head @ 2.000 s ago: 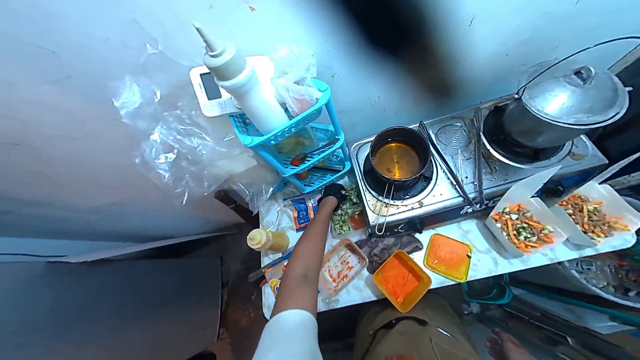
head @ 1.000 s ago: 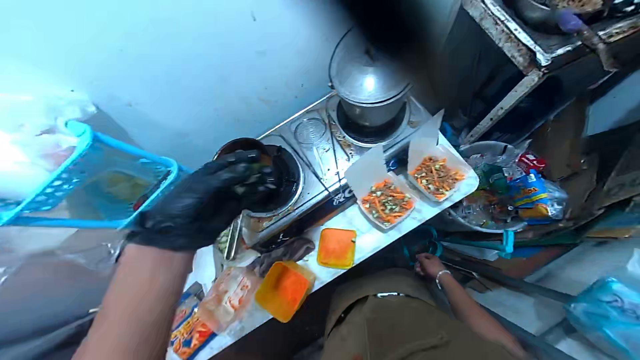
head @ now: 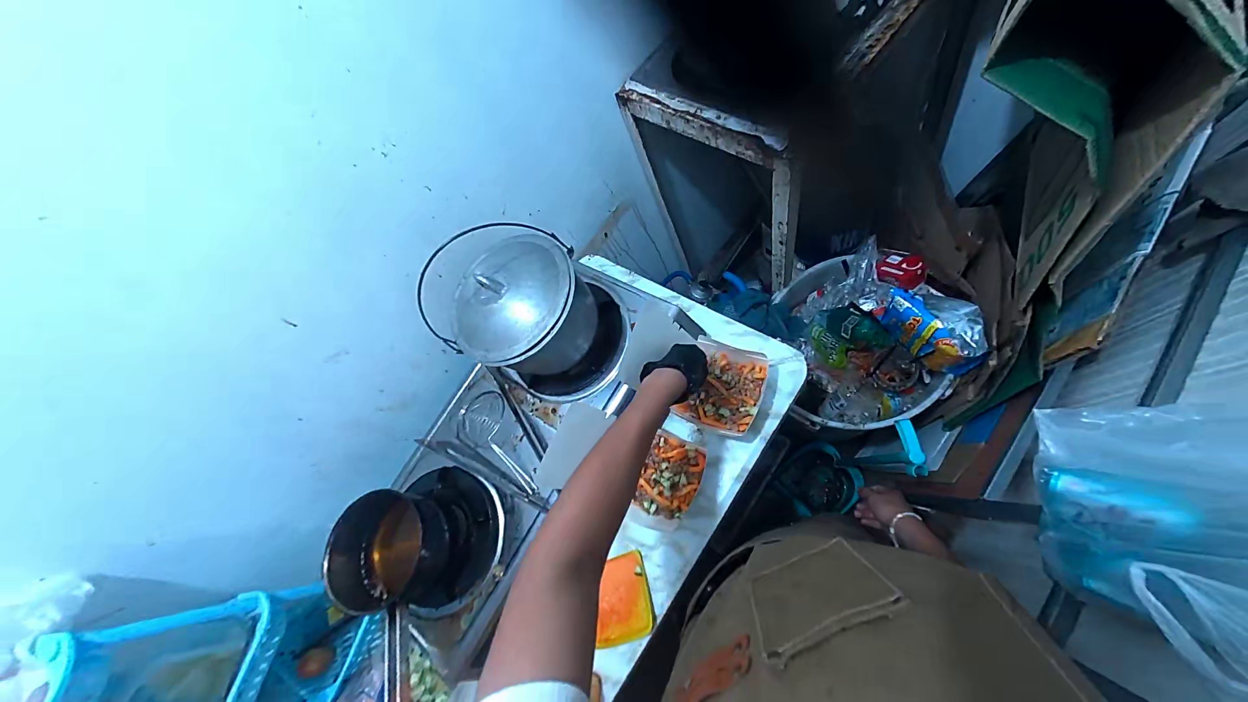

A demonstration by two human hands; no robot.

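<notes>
My left hand (head: 678, 370), in a black glove, is over the left edge of the farther takeaway box (head: 726, 392), which holds shredded orange vegetable, chopped green pieces and brown bits. Its fingers are hidden too much to tell whether they hold anything. Just below lies a second open box (head: 671, 475) with similar food. My bare right hand (head: 880, 507), with a bracelet at the wrist, is low at the right, beside a teal plastic item (head: 827, 478); its grip is unclear. An orange-filled yellow container (head: 624, 600) lies left of my lap.
A lidded metal pot (head: 517, 302) stands on the far burner, a saucepan of amber liquid (head: 385, 551) at the near one. Metal tongs (head: 487, 468) lie between them. A tub of wrappers (head: 868, 419), cardboard (head: 1072, 195) and a rusty metal stand (head: 702, 122) are at the right.
My left hand has moved from near the saucepan across to the farther box of food. The view has swung to the right. My right hand is still low by the teal item.
</notes>
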